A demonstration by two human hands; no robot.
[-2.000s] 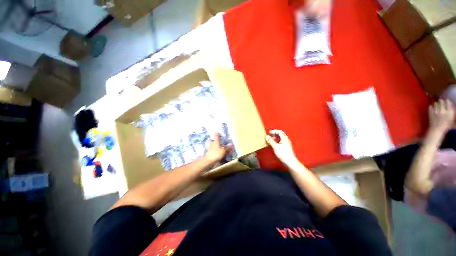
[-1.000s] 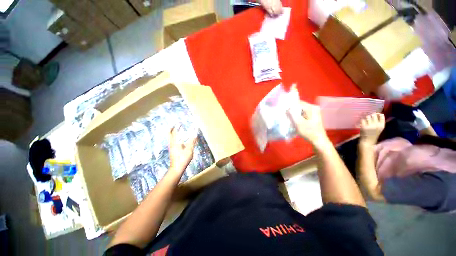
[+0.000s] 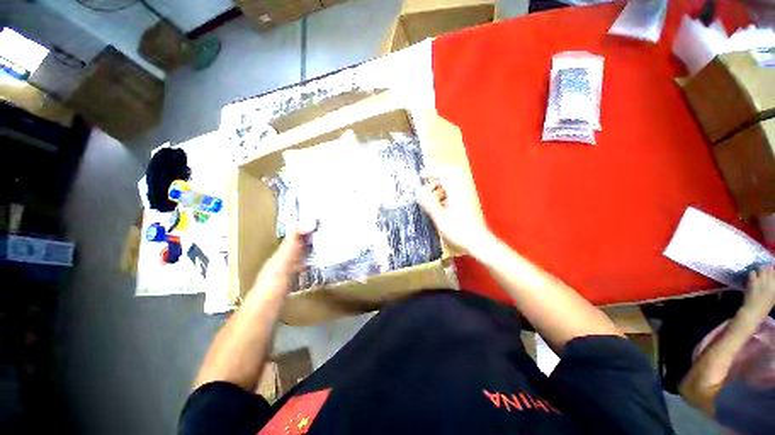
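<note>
The open shipping carton (image 3: 255,246) stands in front of me, with rows of shiny bubble bags (image 3: 406,229) on edge inside. A whitish, glaring bubble bag (image 3: 336,191) lies flat over the left and middle of these rows; whether it is one bag or more cannot be told. My left hand (image 3: 297,245) is at its lower left edge, thumb over it, slightly blurred. My right hand (image 3: 446,211) is at the carton's right side above the rows, fingers curled; whether it grips anything cannot be told.
A small pile of bubble bags (image 3: 574,98) lies on the red cloth (image 3: 527,195). A co-worker's hand (image 3: 759,289) touches another bag (image 3: 718,246) at right. Small brown cartons (image 3: 739,127) stand far right. Bottles (image 3: 195,197) and a black cloth (image 3: 167,177) are left of the carton.
The bags my right hand held over the red cloth are gone from there, and that hand is now at the carton. A whitish bag now covers part of the rows. The view has shifted.
</note>
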